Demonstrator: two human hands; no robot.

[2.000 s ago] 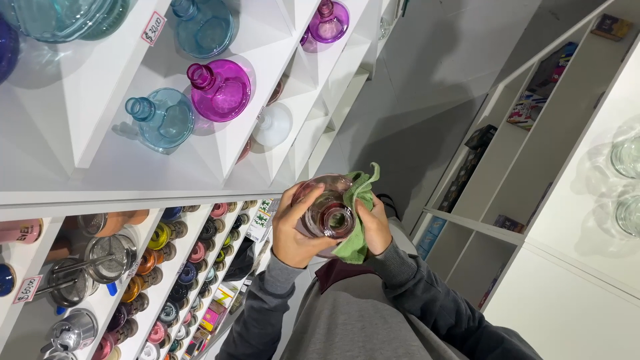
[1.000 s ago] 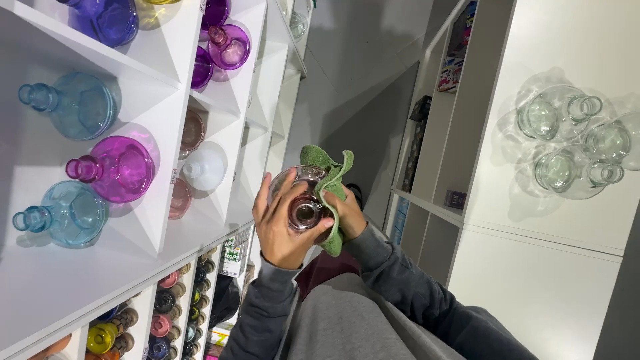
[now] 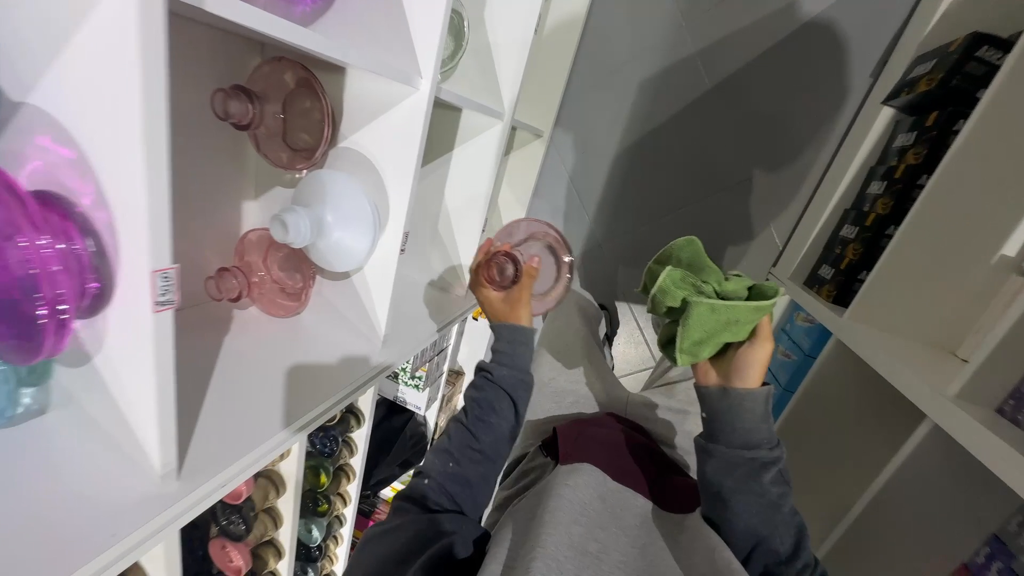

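My left hand (image 3: pixel 506 292) grips a pink glass vase-like bottle (image 3: pixel 546 268) by its narrow neck, beside the edge of the white shelving. Its wide round body shows to the right of my fingers. Away to the right, my right hand (image 3: pixel 740 360) holds a crumpled green cloth (image 3: pixel 704 308), apart from the bottle. In a white compartment at the left stand two more pink glass bottles, one farther up (image 3: pixel 292 116) and one lower (image 3: pixel 276 276), with an opaque white bottle (image 3: pixel 336 220) between them.
A large purple glass vessel (image 3: pixel 40 272) stands in the left compartment. Small colored jars (image 3: pixel 232 556) fill the shelves below. On the right, a white shelf unit (image 3: pixel 888 364) holds black boxes (image 3: pixel 876 192) and blue boxes (image 3: pixel 800 332). Grey floor (image 3: pixel 704 120) lies between the units.
My hands have moved apart. The green cloth, earlier against the glass bottle, is now away from it in my right hand, while my left holds the bottle alone. The view has shifted along the shelves.
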